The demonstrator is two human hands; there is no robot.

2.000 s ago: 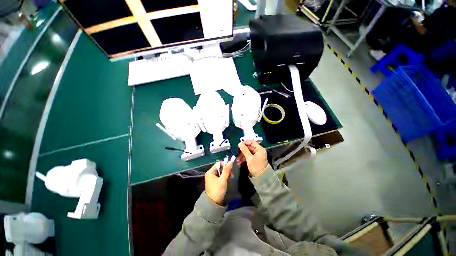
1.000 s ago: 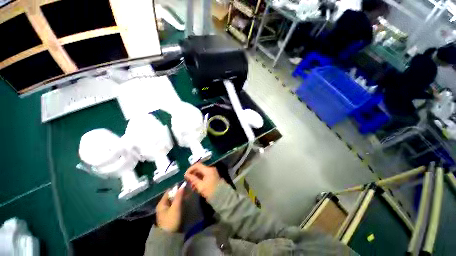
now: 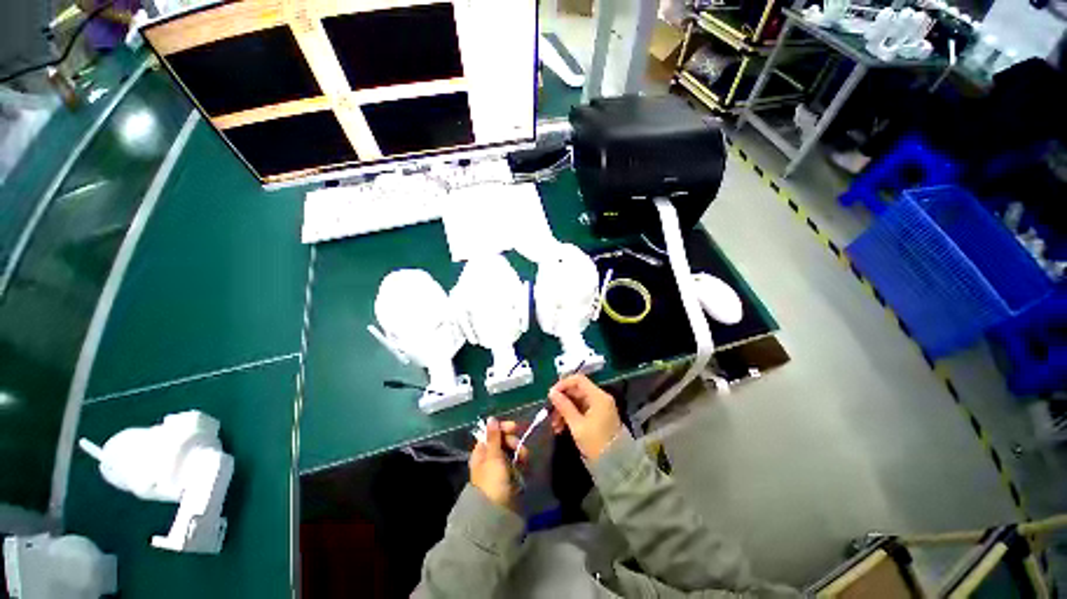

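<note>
Three white security cameras stand in a row on the green bench: left (image 3: 419, 318), middle (image 3: 493, 307) and right (image 3: 568, 295), each on a bracket foot near the bench edge. My left hand (image 3: 496, 463) holds white cable ends just off the edge. My right hand (image 3: 586, 418) pinches a cable end near the right camera's foot. A white lead (image 3: 532, 427) runs between my hands. A dark pigtail end (image 3: 405, 385) lies beside the left camera. Whether any connectors are joined is too small to tell.
Behind are a monitor (image 3: 351, 82), a keyboard (image 3: 377, 208) and a paper sheet (image 3: 497, 219). To the right are a black device (image 3: 647, 158), a pale strap (image 3: 683, 272) and a tape roll (image 3: 626, 301). Another camera (image 3: 176, 470) lies at left. A blue crate (image 3: 971, 252) is on the floor.
The view swung right and then back left. My hands have moved slightly apart, and a white lead now shows between them. The three cameras stay in their row.
</note>
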